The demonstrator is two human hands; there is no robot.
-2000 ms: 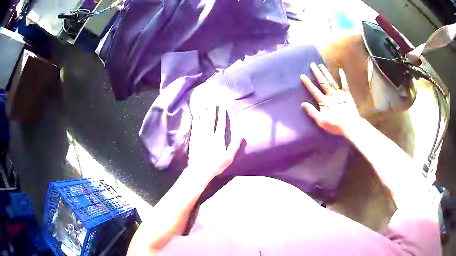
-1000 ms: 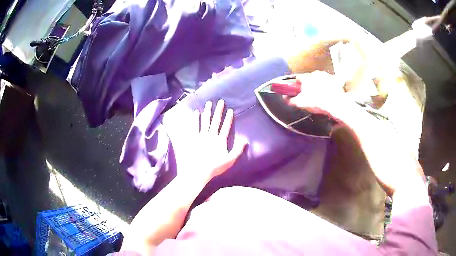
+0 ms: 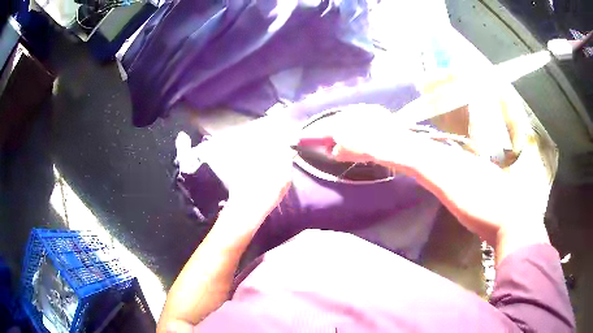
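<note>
A purple jacket (image 3: pixel 364 205) lies spread over the padded board in front of me, washed out by sunlight in places. My right hand (image 3: pixel 361 140) is closed on the dark red handle of the steam iron (image 3: pixel 367 171), whose dark, pale-rimmed plate rests on the middle of the jacket, pointing left. My left hand (image 3: pixel 253 153) is on the jacket's left part, just left of the iron's tip. Glare hides its fingers, so I cannot tell whether it grips the cloth.
A heap of purple jackets (image 3: pixel 240 58) lies beyond the board. A pale hose (image 3: pixel 527 67) runs from the iron to the upper right. A blue plastic crate (image 3: pixel 84 260) stands on the floor at the lower left.
My right hand, empty two seconds ago, took hold of the iron and has moved it left across the jacket. The cloth at the left end is now bunched differently near my left hand.
</note>
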